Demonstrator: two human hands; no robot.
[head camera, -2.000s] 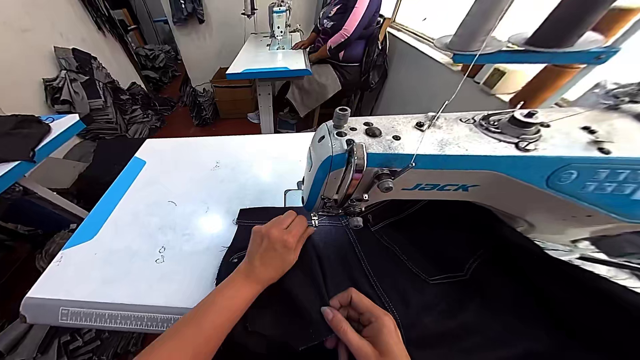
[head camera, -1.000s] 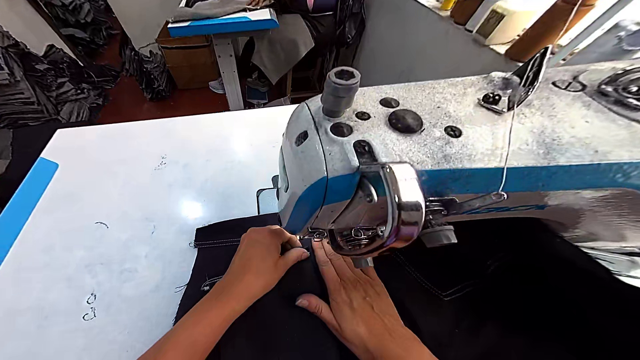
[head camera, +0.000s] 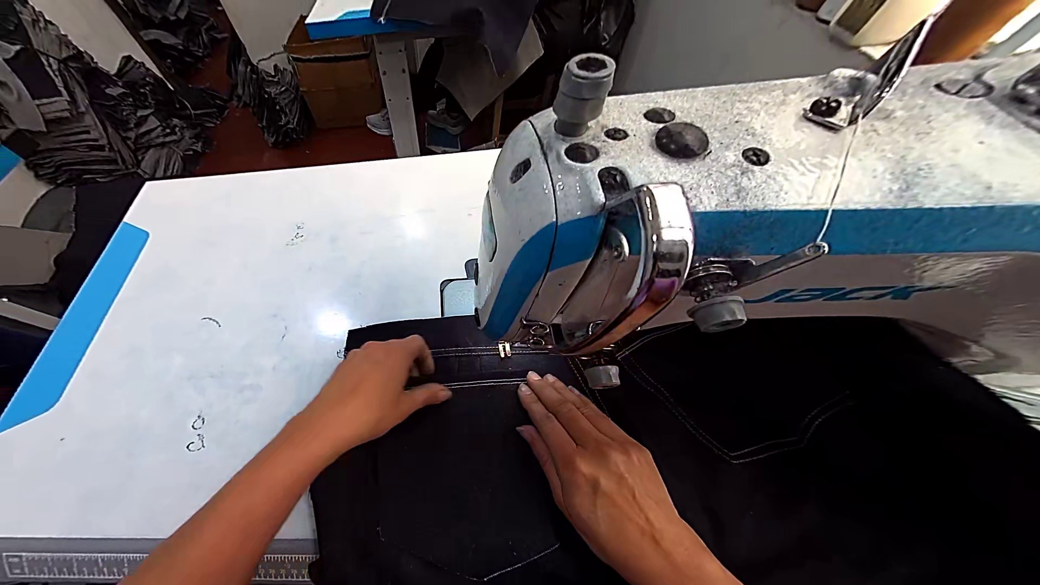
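Observation:
Dark denim fabric (head camera: 455, 479) with pale stitching and a stitched pocket outline (head camera: 731, 406) lies on the table and under the head of a Jack sewing machine (head camera: 812, 171). The presser foot (head camera: 504, 349) rests at a seam near the fabric's top edge. My left hand (head camera: 378, 390) lies left of the foot, fingers curled and thumb apart on the seam band; whether it pinches cloth I cannot tell. My right hand (head camera: 593, 463) lies flat on the denim just below the foot, fingers together and thumb a little apart. The needle is hidden behind the machine's metal guard (head camera: 670, 236).
The white table top (head camera: 219, 341) has a blue edge strip (head camera: 81, 325) at left and a printed ruler (head camera: 81, 565) along its front. Beyond it are heaps of dark cloth (head camera: 73, 114), a cardboard box (head camera: 333, 81) and another table (head camera: 349, 24). A person's shoe (head camera: 379, 122) shows beneath.
My left hand has moved left, away from my right hand and the foot, where both were close together a second ago. My right hand has come up from lower on the cloth since two seconds ago.

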